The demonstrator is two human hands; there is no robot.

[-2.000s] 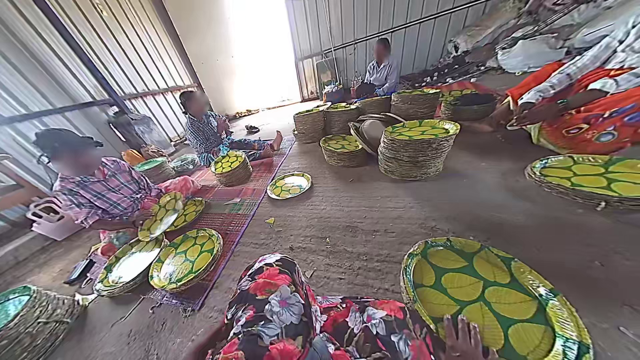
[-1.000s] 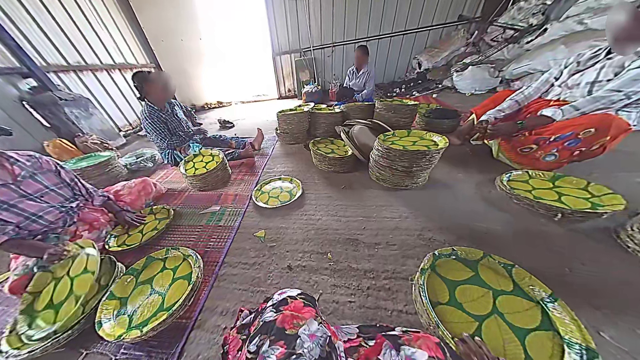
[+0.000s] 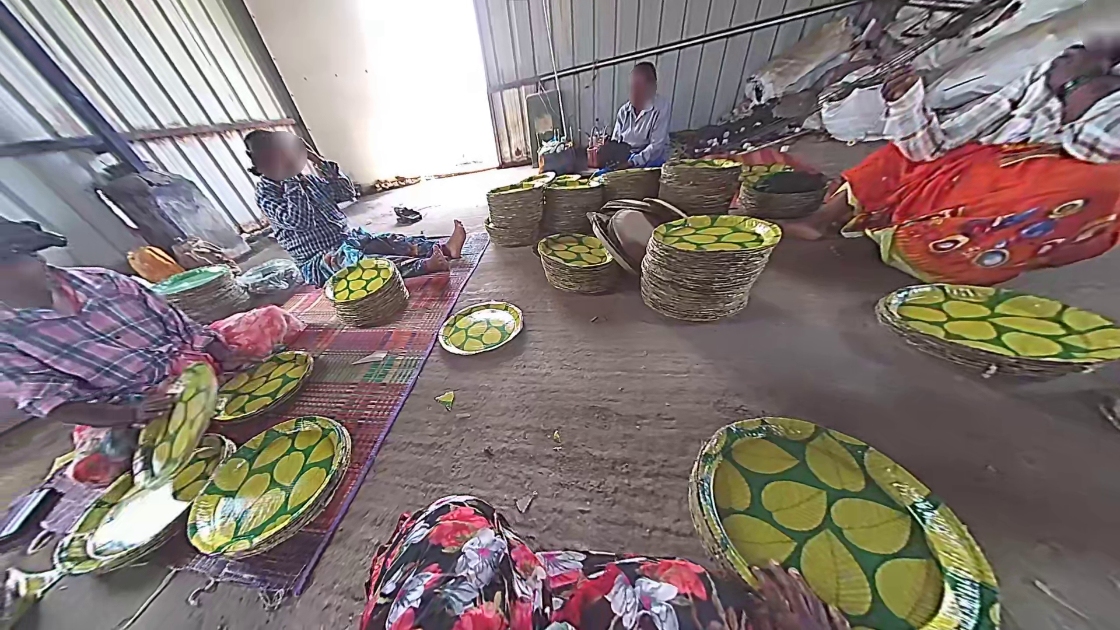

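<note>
At the bottom right, my right hand (image 3: 792, 599) is partly in view, cut off by the lower edge, and lies at the near rim of a stack of round leaf-patterned plates (image 3: 831, 525). The plates are green and yellow with a shiny raised rim. The hand is blurred, so whether its fingers grip the rim is unclear. Floral cloth (image 3: 525, 577) over my legs fills the bottom middle, left of that stack. My left hand is out of view. A single leaf-patterned plate (image 3: 480, 328) lies flat on the floor farther ahead.
A plate stack (image 3: 1006, 328) lies at right; tall stacks (image 3: 709, 271) stand ahead. At left, a person in a checked shirt (image 3: 96, 341) holds a tilted plate (image 3: 179, 420) beside more plates (image 3: 269, 486) on a woven mat (image 3: 385, 411). Other people sit at the back and upper right.
The person at upper right has raised a hand. The seated person at back left has brought the hands up to the head. My right hand remains at the near plate stack.
</note>
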